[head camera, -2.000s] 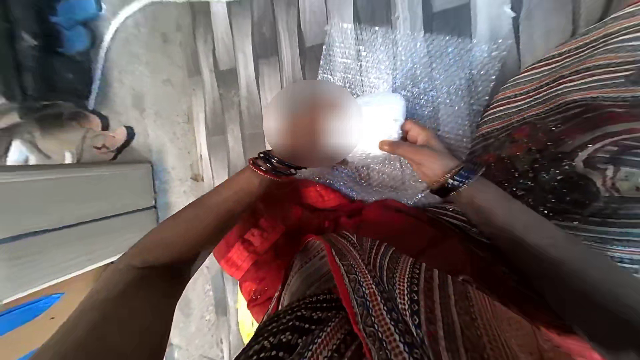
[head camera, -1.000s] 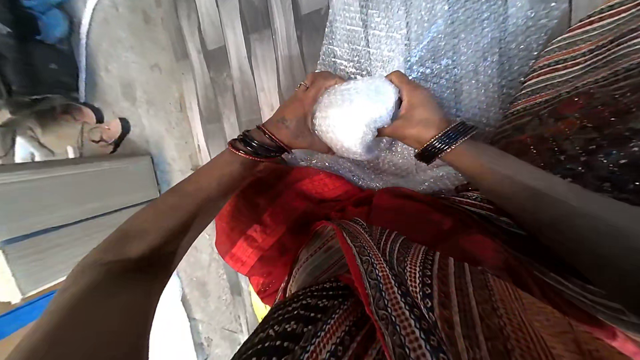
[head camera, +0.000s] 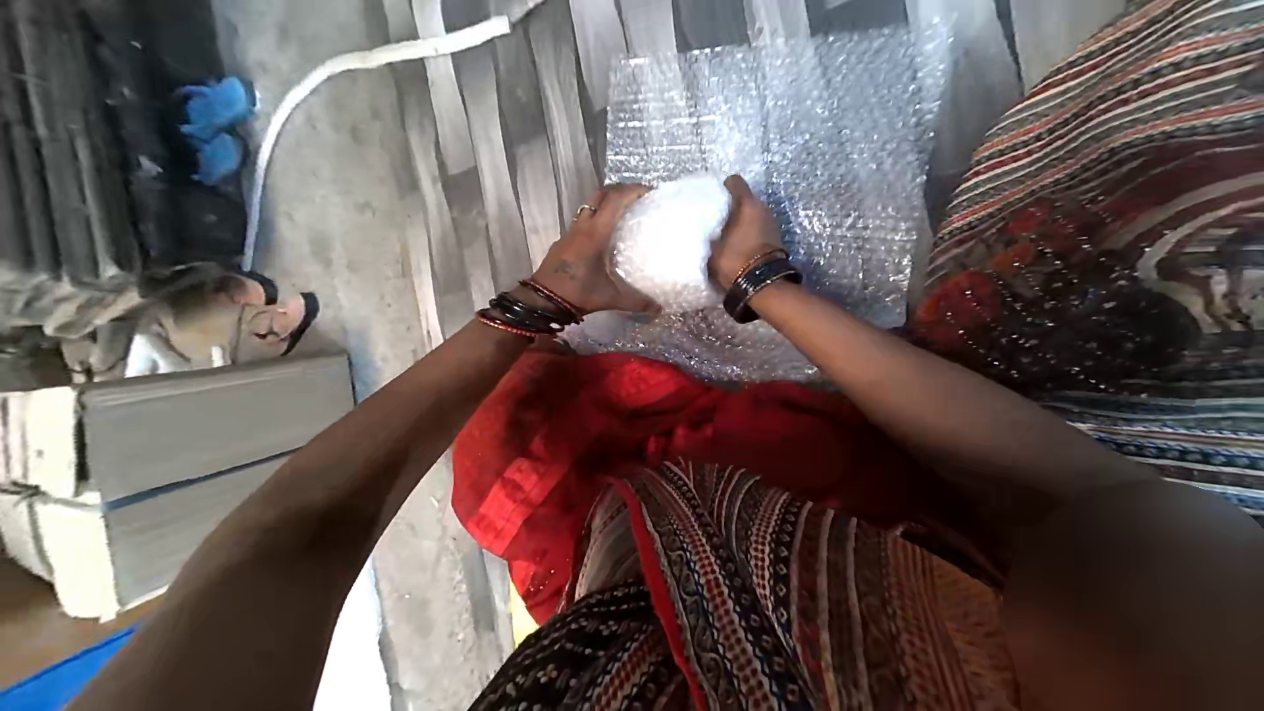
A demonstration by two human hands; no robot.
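Between my two hands is a rounded bundle in white bubble wrap (head camera: 673, 242); what lies inside it cannot be seen. My left hand (head camera: 591, 252) grips its left side, fingers over the top edge and thumb below. The right side is held by my right hand (head camera: 746, 232), with the fingers partly hidden behind the bundle. Beneath and beyond both hands, a sheet of clear bubble wrap (head camera: 849, 128) lies spread on a grey striped mat. Red cloth (head camera: 592, 425) is bunched just below the hands, over my lap.
Flattened cardboard boxes (head camera: 217, 425) are stacked at the left. Behind them are sandals (head camera: 286, 321), a blue object (head camera: 215, 123) and a white hose or cord (head camera: 395, 54) curving over the concrete floor. Striped patterned cloth (head camera: 1086, 128) covers the right side.
My right hand has moved from the thumb-side grip of two seconds ago to the bundle's right side. Since one second ago, both hands keep hold of the bundle, which has turned somewhat.
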